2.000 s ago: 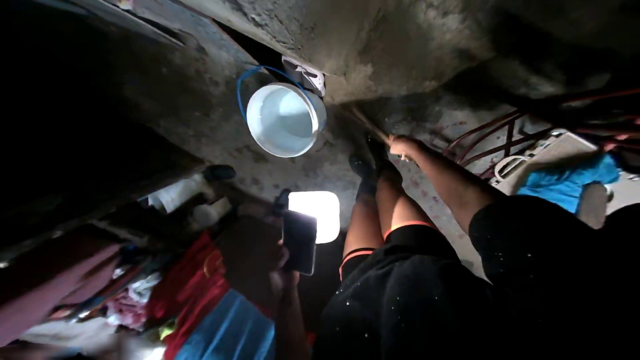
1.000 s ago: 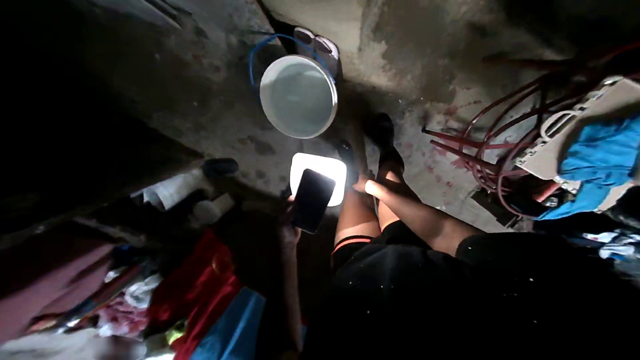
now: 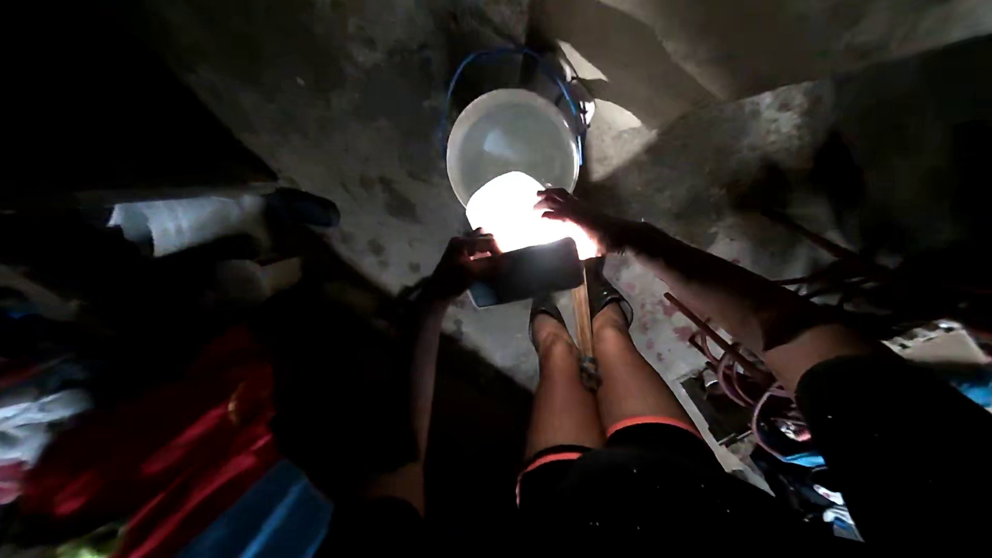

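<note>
My left hand [image 3: 465, 263] grips the left end of a dark smartphone [image 3: 535, 271], which lies sideways. Beyond the phone glows a bright white light [image 3: 508, 209], covering the near rim of a white bucket [image 3: 511, 139] with a blue handle. My right hand [image 3: 570, 213] is at the right side of the glow, fingers spread; whether it touches the lit thing is hidden by the glare. A wooden stick [image 3: 583, 318] stands between my legs, its upper part near my knees.
Dark shoes are on my feet on the concrete floor [image 3: 387, 217]. Red and blue cloths [image 3: 194, 442] lie at lower left, beside a pale roll [image 3: 201, 221] and a dark shoe-like object. Reddish tubing or bars [image 3: 736, 364] stand at right. Pale footwear sits behind the bucket.
My right hand has left the stick and come up to the light, and the stick now rests between my legs. The phone has turned from upright to sideways. The light now overlaps the bucket.
</note>
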